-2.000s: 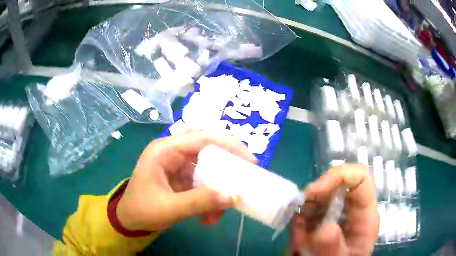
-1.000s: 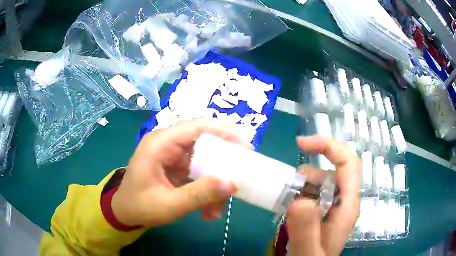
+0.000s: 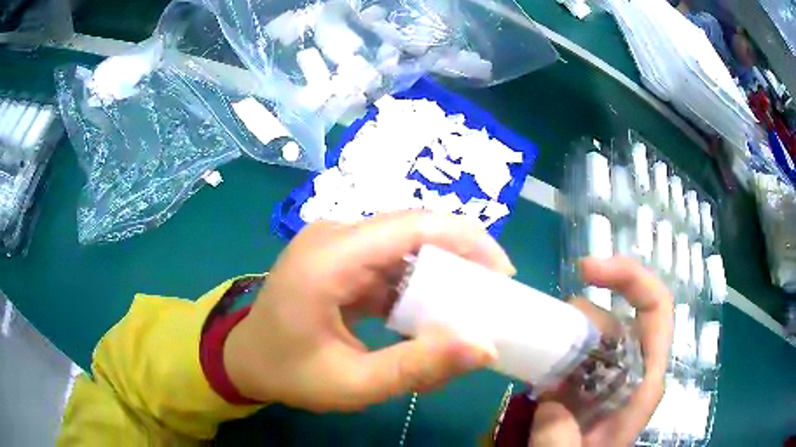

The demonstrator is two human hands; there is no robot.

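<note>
A white plastic housing (image 3: 489, 316) is held tilted above the bench, its right end lower. My left hand (image 3: 349, 314) grips it around its left part, thumb below and fingers above. My right hand (image 3: 633, 349) holds a clear pin block (image 3: 607, 371) with dark metal pins against the housing's clear-rimmed right end. The block is blurred, and whether its pins are inside the housing cannot be told. Part of my right hand is hidden behind the block and cut off by the lower edge.
A blue plastic tray (image 3: 285, 218) with a heap of white pieces (image 3: 371, 166) lies behind my left hand. A clear plastic bag (image 3: 148, 166) with white parts is at the back left. A blister tray (image 3: 572, 196) of white housings stands at right, another (image 3: 22, 148) at the left edge.
The pin block, earlier apart from the housing in my right hand, is now at its right end. My right fingers have curled around the block. The whole view has shifted somewhat.
</note>
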